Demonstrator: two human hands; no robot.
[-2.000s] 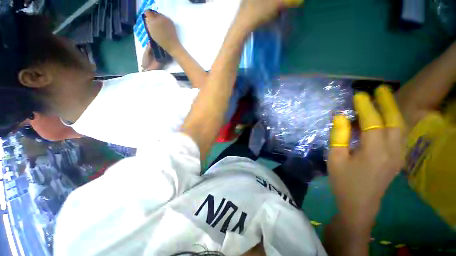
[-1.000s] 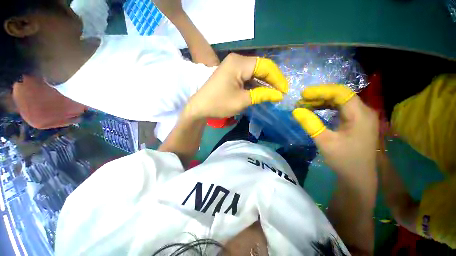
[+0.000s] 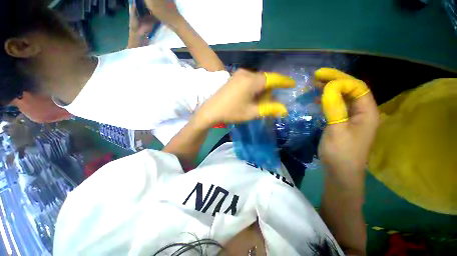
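Observation:
A clear-blue film point(image 3: 256, 144) hangs blurred below my left hand point(image 3: 233, 100), in front of my shirt. My left hand has yellow finger cots, with two fingertips apart, and the film appears held by its hidden lower fingers. My right hand point(image 3: 351, 112) is a short gap to the right, with curled yellow-tipped fingers and nothing clearly visible in it. Crumpled shiny scrap film point(image 3: 300, 127) lies below and between the hands, under the bench edge.
The green bench point(image 3: 351, 27) runs across the top, with a white sheet point(image 3: 225, 22) at its left part. A person in a white shirt point(image 3: 135, 95) sits close on the left. Yellow clothing of another person point(image 3: 421, 145) is close on the right.
My hands have drawn slightly apart from where they nearly met. The blue film, stretched between them before, now hangs below my left hand. The yellow clothing shows larger on the right.

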